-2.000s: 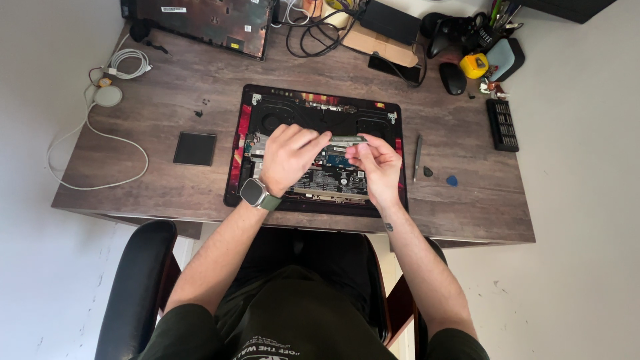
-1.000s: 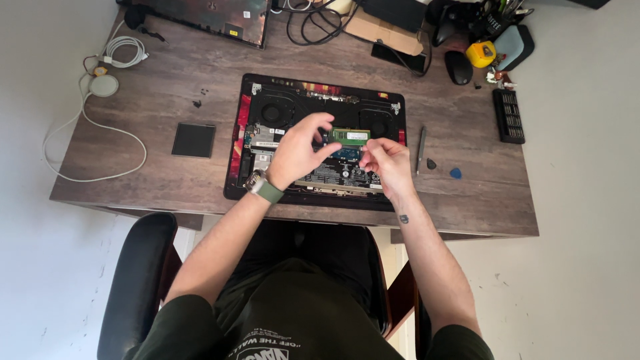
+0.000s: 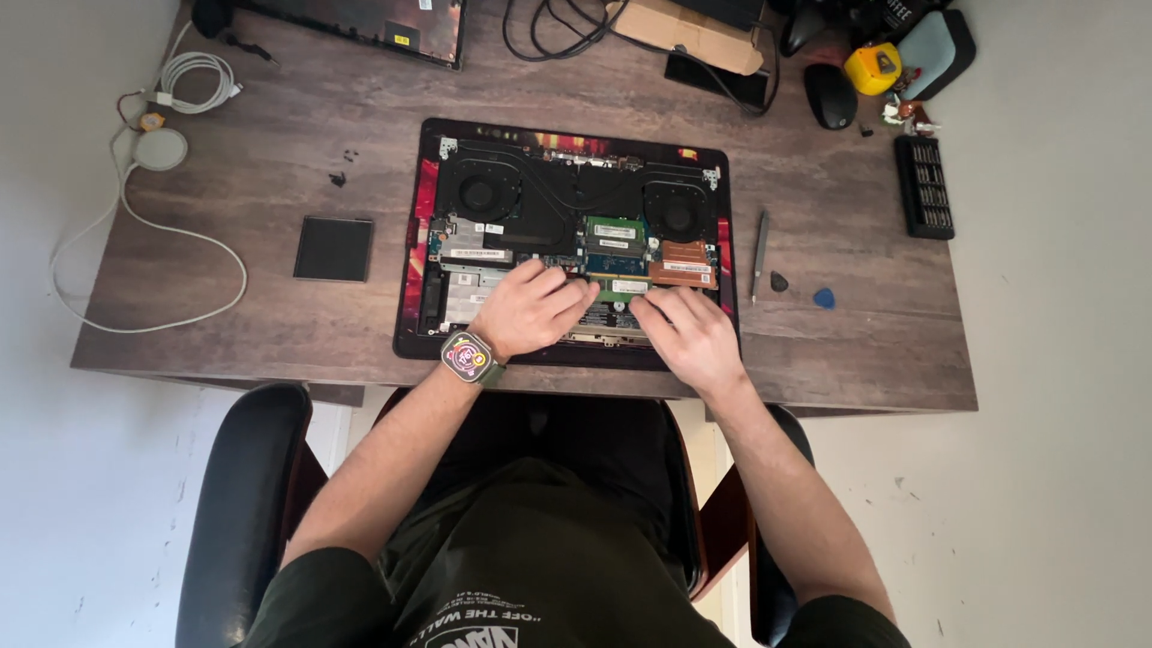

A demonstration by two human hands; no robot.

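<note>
An opened laptop lies on a dark mat-like edge with its fans, battery and boards exposed. A green RAM module is low at the laptop's middle, between both hands' fingertips. My left hand holds its left end between thumb and finger. At its right end are the fingertips of my right hand. Another green RAM module sits just above, among the boards. A copper-coloured plate is to the right. Whether the lower module is seated in a slot cannot be told.
Right of the laptop lie a slim tool, a dark pick, a blue pick and a bit case. To the left are a black square, small dark pieces and a white cable. A mouse is at the back right.
A second ago the RAM module was raised between my hands, its labelled face showing. Both hands have come down with it toward the lower middle of the laptop.
</note>
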